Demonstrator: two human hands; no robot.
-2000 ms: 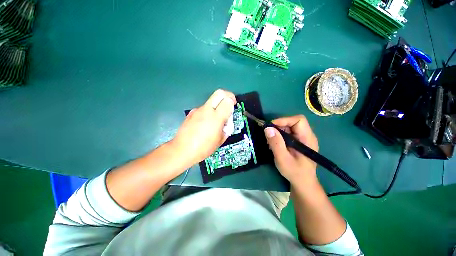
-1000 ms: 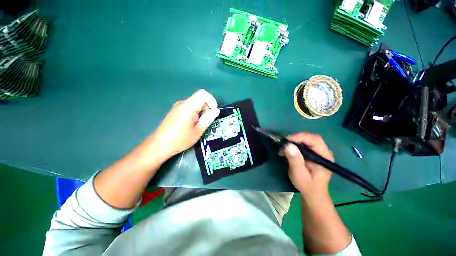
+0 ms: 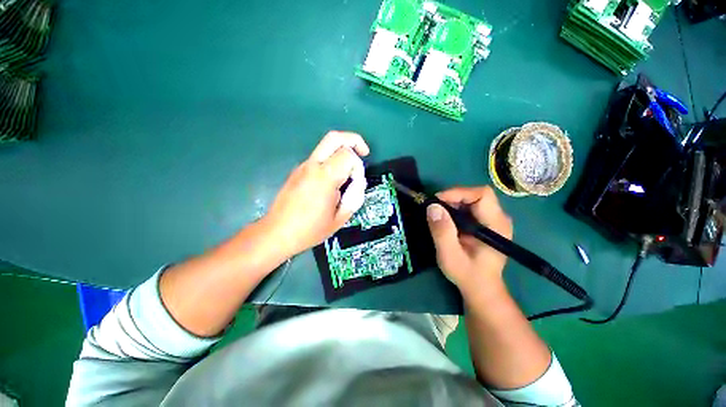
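A green circuit board panel (image 3: 368, 257) lies on the black mat (image 3: 342, 291) in front of me. My right hand (image 3: 471, 238) holds the black soldering iron (image 3: 509, 253). Its thin tip is at the upper right corner of the panel. My left hand (image 3: 312, 193) is over the panel's upper left edge, fingers curled. The fingertips look white, either covered or pinching something white; I cannot tell which. The hand hides the panel's upper left corner.
A pile of green boards with white parts (image 3: 430, 67) lies beyond the mat, another (image 3: 609, 36) farther right. The round tip-cleaning pot (image 3: 541, 159) stands right of centre. The dark soldering station (image 3: 649, 183) and a small metal rod (image 3: 583, 253) are right. Upright boards (image 3: 20, 67) are far left.
Since one second ago, the iron has moved left, its tip from beside the panel to its upper right corner. My left hand has shifted slightly over the panel's upper left. The camera view has also shifted.
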